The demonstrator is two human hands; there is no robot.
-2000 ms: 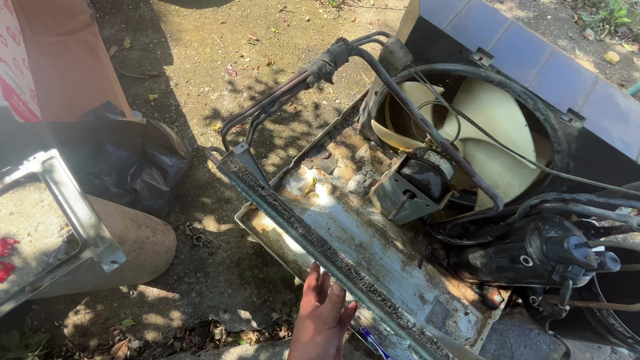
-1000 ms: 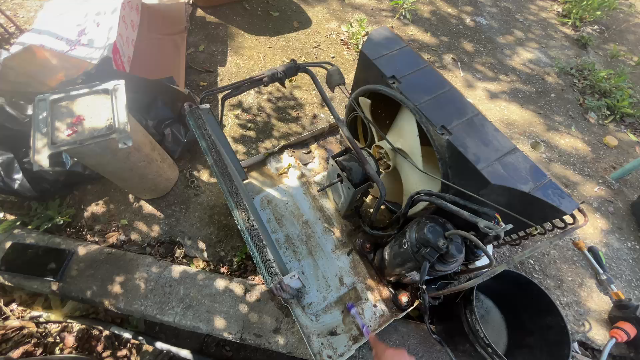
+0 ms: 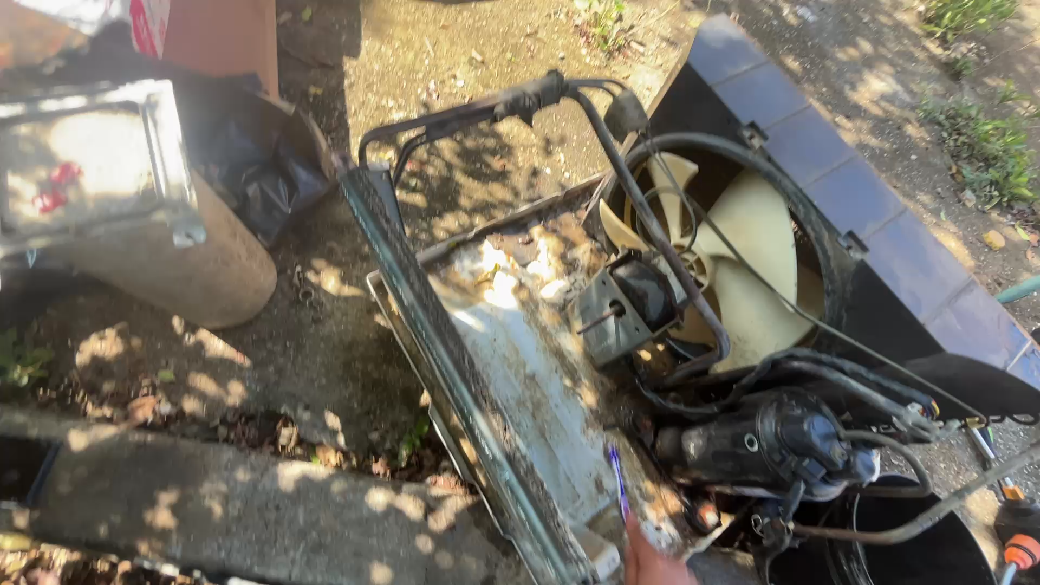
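At the bottom edge, my right hand (image 3: pixel 654 562) is partly in view with its fingers closed on a slim purple brush (image 3: pixel 619 479), which looks like a toothbrush. The brush's far end is over the dirty white metal base pan (image 3: pixel 528 390) of an air conditioner. A narrow finned coil (image 3: pixel 455 366) stands along the pan's left side, joined to bent copper pipes (image 3: pixel 455 116). To the right are a fan motor (image 3: pixel 621 309), a cream fan (image 3: pixel 751 260) inside a black shroud (image 3: pixel 861 284), and a black compressor (image 3: pixel 764 443). My left hand is not in view.
A tan container with a metal frame (image 3: pixel 175 203) on it stands at left, beside black plastic (image 3: pixel 260 175) and a cardboard box (image 3: pixel 219 41). A concrete curb (image 3: pixel 244 512) crosses the lower left. A black round tub (image 3: pixel 918 528) and an orange-ended tool (image 3: pixel 1021 551) are at lower right.
A hand that touched the finned coil in the oldest frame is gone from there. My right hand with the purple brush shows at the bottom edge. The view has shifted.
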